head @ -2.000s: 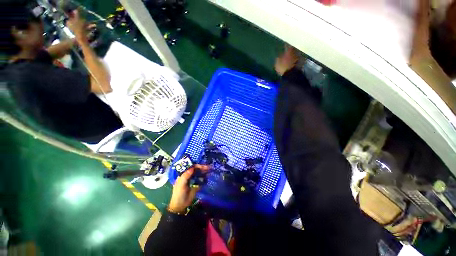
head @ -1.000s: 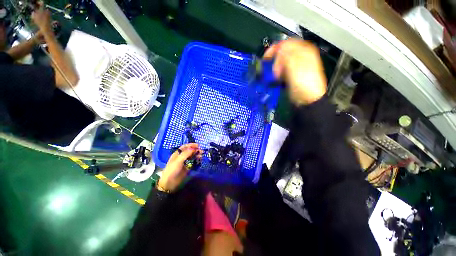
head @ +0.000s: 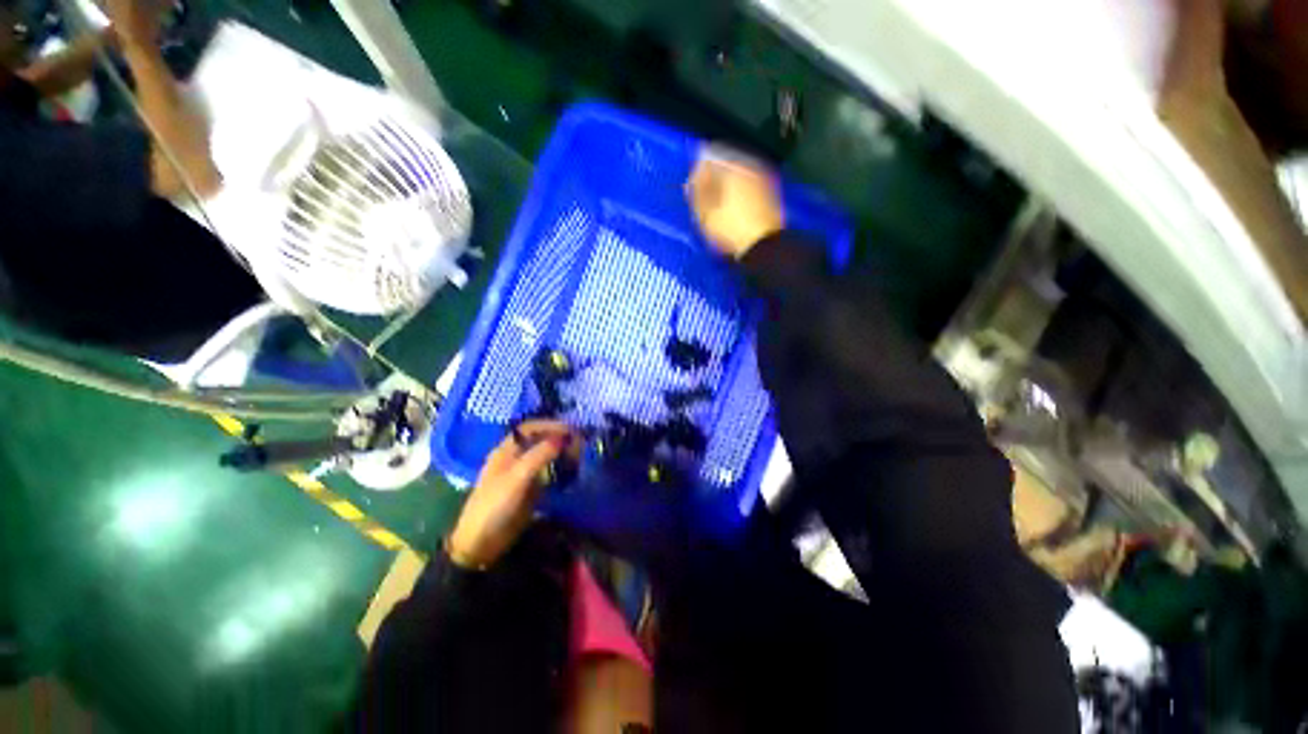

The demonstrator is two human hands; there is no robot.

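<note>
A blue plastic basket (head: 491,323) with mesh sides lies in front of me. Several black adapters (head: 689,349) with cords and yellow spots lie loose on its bottom, mostly at the near end. My left hand (head: 505,491) is at the basket's near left corner with its fingers around a dark adapter, partly hidden by the fingers. My right hand (head: 736,201) is over the basket's far right rim. It is blurred, with curled fingers, and I cannot tell whether it holds anything.
A white fan (head: 376,215) stands left of the basket, with a person's arm (head: 169,108) beyond it. A white round base (head: 385,445) with dark items is near the basket's left corner. A white curved edge crosses the upper right. Blurred equipment (head: 1054,416) is at the right.
The right hand has moved from right of the basket to its far rim; the dark blurred thing by its fingers no longer shows. The left hand stays at the near left corner. The view has shifted slightly.
</note>
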